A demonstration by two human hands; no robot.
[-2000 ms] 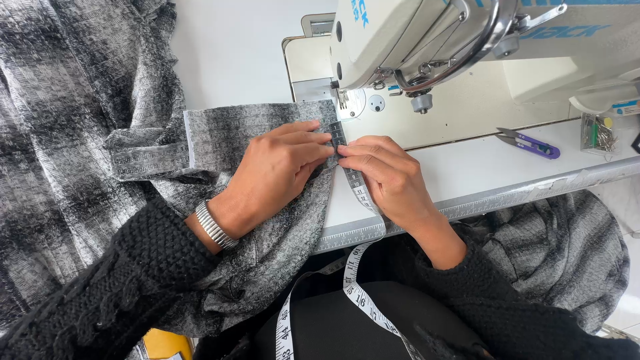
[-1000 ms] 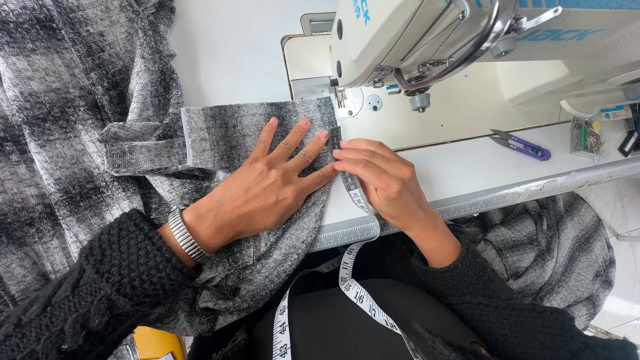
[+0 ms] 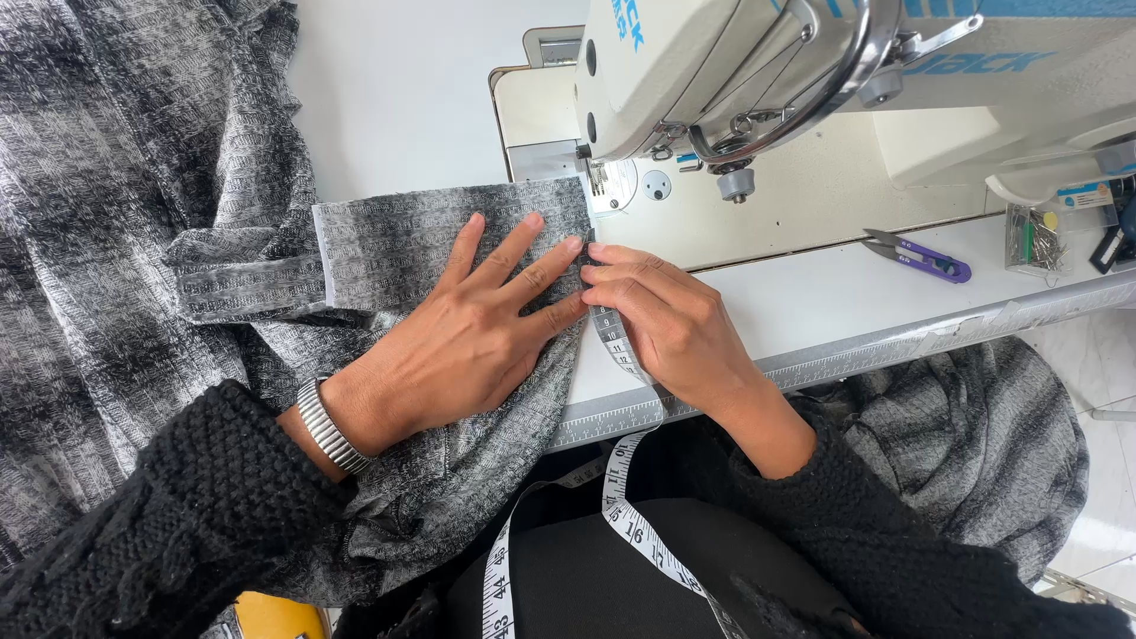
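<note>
A grey-and-black woven fabric piece (image 3: 382, 244) lies flat left of the sewing machine's needle area. My left hand (image 3: 479, 333) rests on it with fingers spread, its thumb and index finger near the right edge. Between the fingertips of my right hand (image 3: 674, 324) is a white measuring tape (image 3: 612, 333) at that same edge. The tape hangs over the table edge and loops down across my lap. Part of its upper end is hidden by my fingers. More of the fabric (image 3: 89, 222) is heaped at the left and under my left forearm.
The industrial sewing machine (image 3: 692, 71) stands at the upper right. Purple thread snips (image 3: 923, 257) lie on the white table, near a clear box of pins (image 3: 1037, 244). A ruler strip (image 3: 621, 422) runs along the front edge. More grey fabric (image 3: 976, 453) hangs at the lower right.
The fingers of my left hand, close together two seconds ago, have spread out over the fabric. My right hand has stayed at the fabric's right edge with the tape.
</note>
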